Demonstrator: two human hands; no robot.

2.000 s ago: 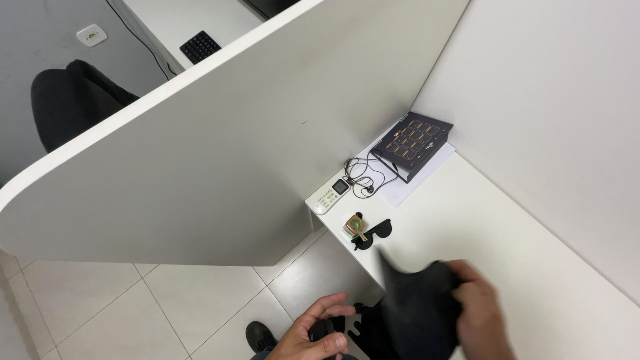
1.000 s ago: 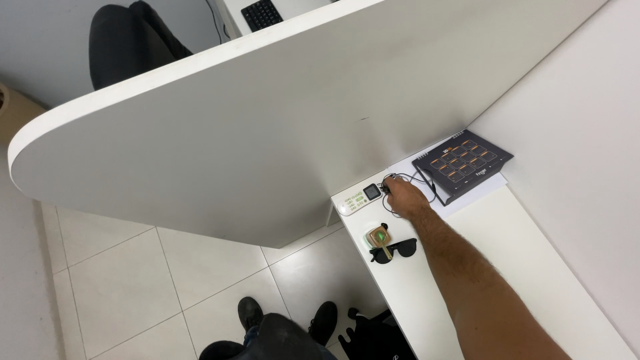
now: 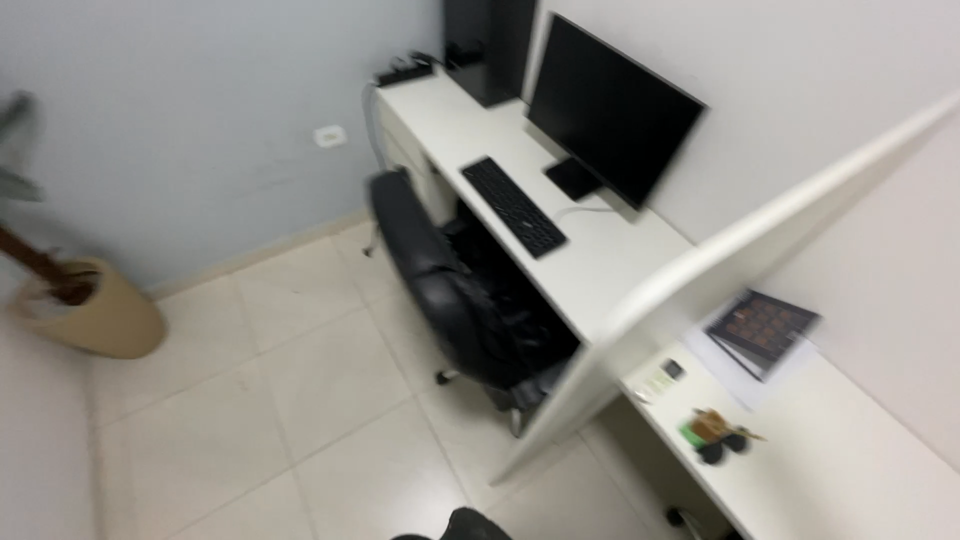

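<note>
Neither of my hands shows in the head view now, so what they hold cannot be seen. On the white desk at the lower right, a white remote control (image 3: 660, 380) with a small dark display lies near the corner by the partition. Below it are dark sunglasses (image 3: 722, 447), touching or beside a small brown and green item (image 3: 705, 428) that is too blurred to name. A dark desk calendar or booklet (image 3: 763, 330) with orange squares rests on white paper (image 3: 739, 382) by the wall.
A white partition (image 3: 675, 300) separates this desk from another (image 3: 465, 127) with a black monitor (image 3: 611, 109) and a black keyboard (image 3: 514, 206). A black office chair (image 3: 442, 300) stands before that one. A potted plant in a beige pot (image 3: 112, 315) is at the far left.
The view has swung left. One second ago a hand touched the dark cable beside the remote control; now no hand is in view, and the cable no longer shows there.
</note>
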